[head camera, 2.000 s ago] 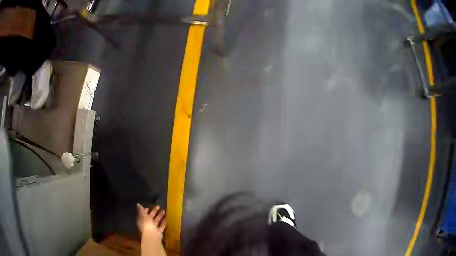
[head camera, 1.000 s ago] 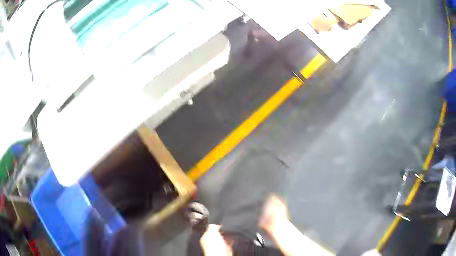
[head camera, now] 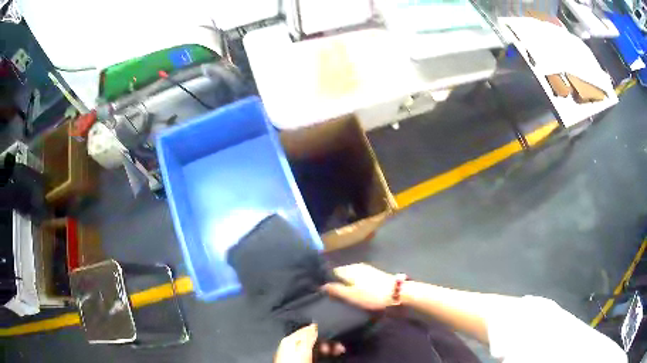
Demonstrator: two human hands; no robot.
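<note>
A black fabric piece (head camera: pixel 284 266) is held in front of me, its far end over the near right corner of a blue bin (head camera: pixel 238 166). The bin shows no other pieces inside. My right hand (head camera: pixel 362 286) lies on the fabric's right side and grips it, with a red bracelet at the wrist. My left hand (head camera: pixel 301 345) holds the near edge, partly cut off by the bottom of the picture.
An open brown carton (head camera: pixel 369 227) touches the bin's right side. Behind are a white table (head camera: pixel 319 78) and a green machine housing (head camera: pixel 142 71). A metal-framed stool or stand (head camera: pixel 103 301) is at lower left. A white board with brown pieces (head camera: pixel 560 71) is at upper right.
The view has swung left, bringing the blue bin and carton in front of me. Both hands now hold the black fabric; one second ago they were blurred and apart near the bottom.
</note>
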